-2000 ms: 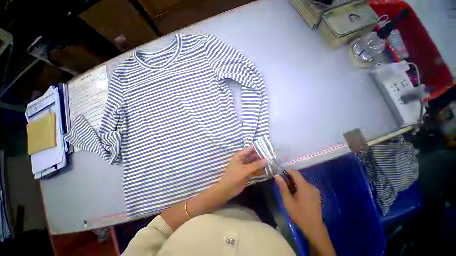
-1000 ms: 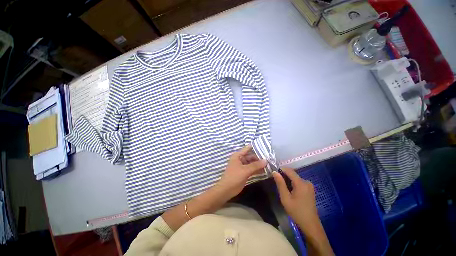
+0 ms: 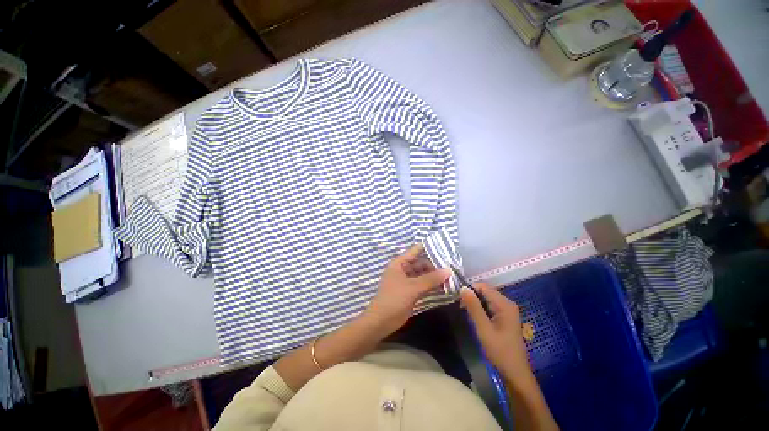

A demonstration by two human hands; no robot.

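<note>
A striped long-sleeved top (image 3: 287, 202) lies spread on the pale table (image 3: 531, 160), neck away from me. Its left-side sleeve is bent with the cuff on the table. My left hand (image 3: 405, 290) holds the sleeve cuff (image 3: 440, 252) on the right, near the table's front edge. My right hand (image 3: 496, 318) holds small dark thread snips (image 3: 479, 298), their tips at the cuff edge. The snips are partly hidden by my fingers, and I cannot tell whether the blades are open or closed.
A blue crate (image 3: 582, 337) sits below the front edge, with striped fabric (image 3: 666, 278) beside it. A tape measure (image 3: 535, 259) runs along that edge. A power strip (image 3: 677, 151), small fan (image 3: 622, 77), tin box (image 3: 590, 35) and red tray (image 3: 732, 93) are right; papers (image 3: 84, 227) left.
My right hand and the snips have shifted slightly left and turned at the cuff. My left hand keeps its hold. A small yellowish spot now shows beside my right hand over the crate.
</note>
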